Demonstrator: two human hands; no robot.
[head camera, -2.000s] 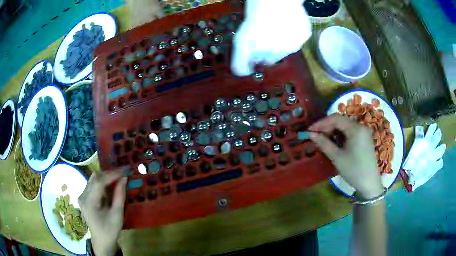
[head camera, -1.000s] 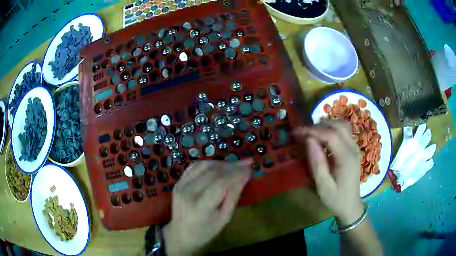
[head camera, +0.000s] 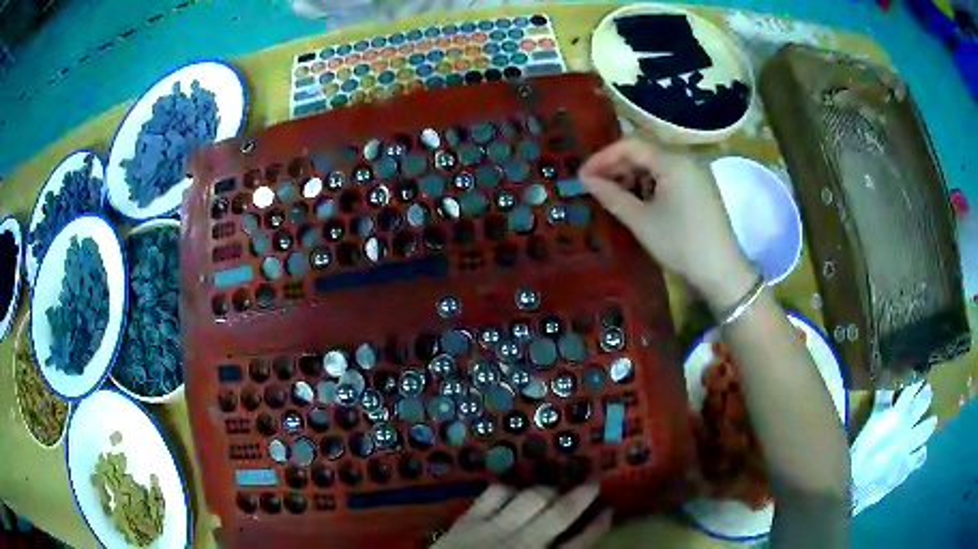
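The dark-red keycap tray has two keyboard-shaped fields. Shiny and grey-green round keycaps lie over both, some seated, some loose. My right hand reaches over the upper field's right side, its thumb and finger closed at the end of a teal modifier keycap. An upright teal keycap shows at the lower field's right. My left hand rests on the tray's bottom edge, cut off by the picture; its fingertips are bent and their undersides are hidden. Dark-blue spacebars lie in long slots.
Blue-rimmed plates of blue-grey, teal and yellow keycaps stand left. Orange keycaps lie partly under my right forearm. Right are a white-lilac bowl, brown box and glove. A filled keycap set lies beyond.
My right hand has moved from the lower field's right side up to the upper field. My left hand has dropped to the bottom edge. The coworker's gloved hand has left. The view has shifted upward.
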